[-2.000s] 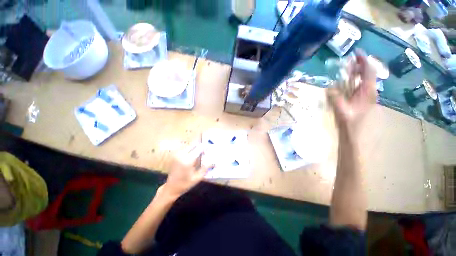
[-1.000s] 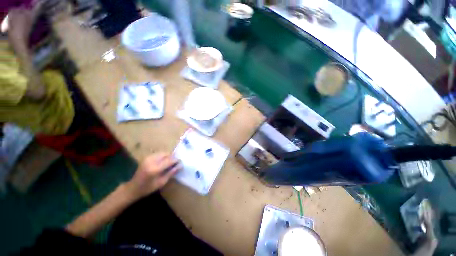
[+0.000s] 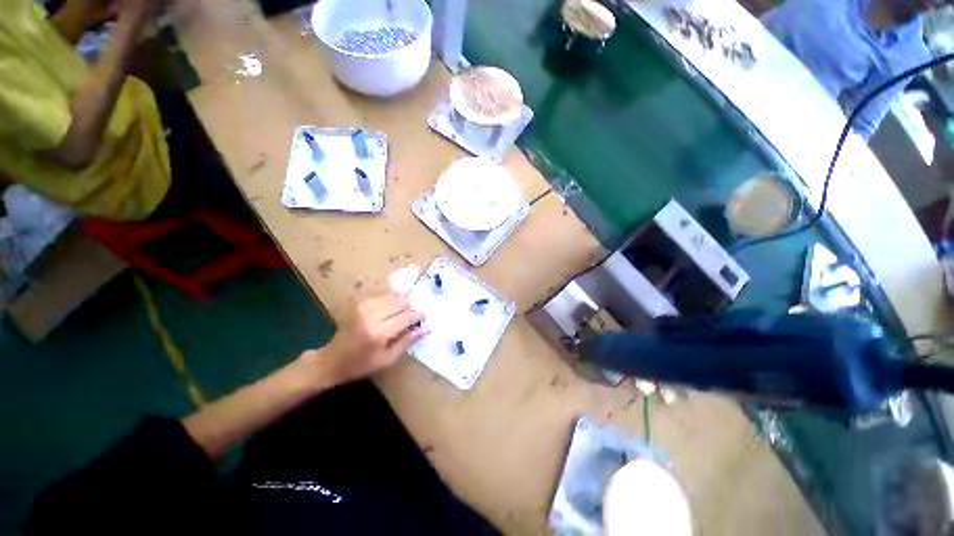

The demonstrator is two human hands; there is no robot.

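Note:
A pale square base plate (image 3: 456, 325) with blue-tipped upright posts lies on the bench. My left hand (image 3: 371, 335) is at its left corner, with thumb and fingers closed on the plate by a post; the fingers partly hide that corner. My right hand is not in view. The dark-blue electric screwdriver (image 3: 732, 356) hangs to the right, its nose over the front of the screw feeder (image 3: 669, 257), with no hand on it.
Another posted base plate (image 3: 335, 171) and two plates with round discs (image 3: 471, 193) (image 3: 487, 95) stand farther along the bench. A white tub (image 3: 373, 52) is beyond. A glaring disc (image 3: 646, 505) overlaps a plate at the bottom. A yellow-clothed person (image 3: 78, 126) is at upper left.
The view has turned clockwise round the bench, then shifted. My right hand has gone out of view at the right. My left hand remains at the same plate, now at its left corner.

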